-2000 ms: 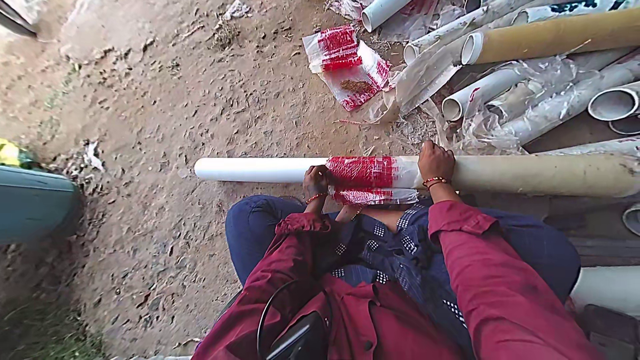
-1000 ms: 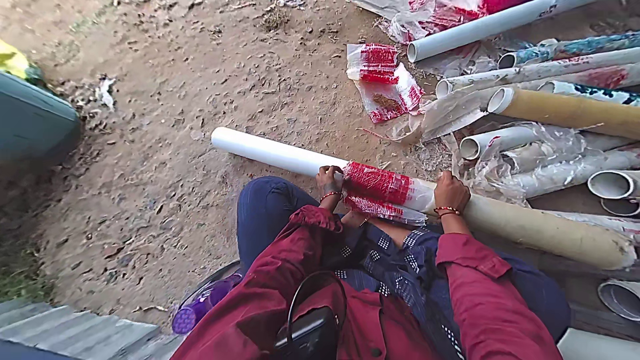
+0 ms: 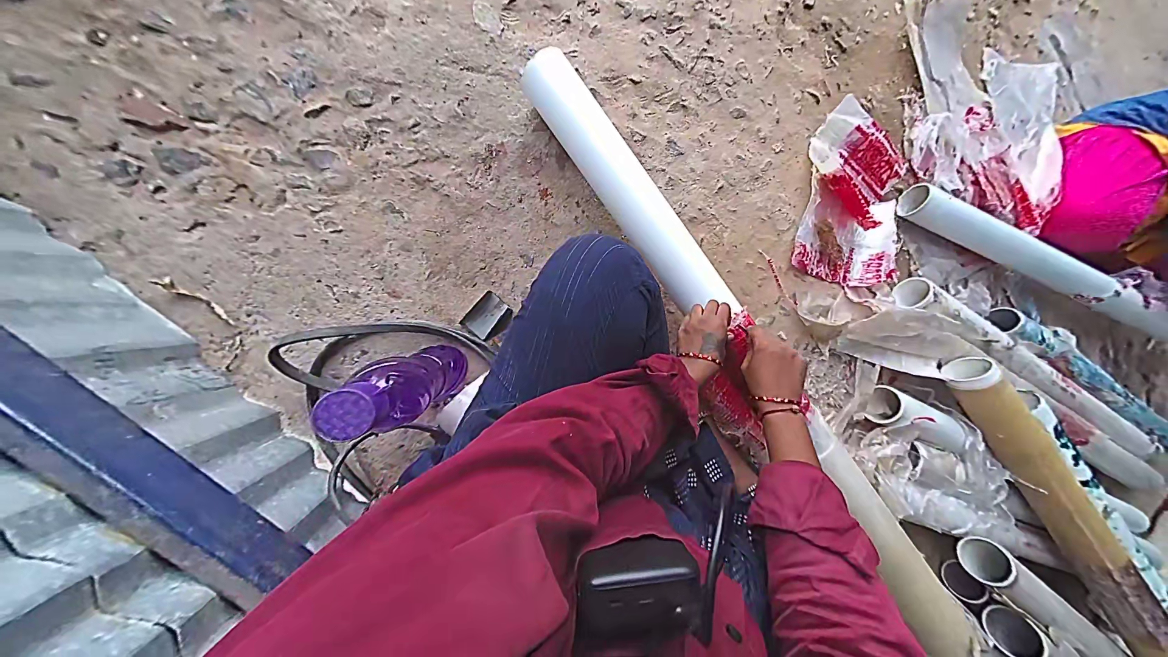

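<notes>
A long white tube (image 3: 630, 187) lies diagonally across my lap, its far end over the dirt ground and its near part wrapped in dull, cloudy film. Red-printed plastic film (image 3: 730, 401) surrounds its middle and hangs down beside it. My left hand (image 3: 704, 339) grips the edge of the red film on the tube. Just to its right, my right hand (image 3: 774, 365) is closed on the same film and tube, close to the left hand. Red bracelets circle both wrists. The fingertips are partly hidden.
Several tubes, among them a tan one (image 3: 1031, 456), lie at the right with torn clear film. A red-printed film scrap (image 3: 849, 201) lies beyond. At the left are a purple bottle (image 3: 388, 392), a black cable (image 3: 310, 342) and corrugated sheet (image 3: 137, 365).
My right hand has moved along the tube to beside my left hand. The view has turned, bringing more of the corrugated sheet and the purple bottle into sight.
</notes>
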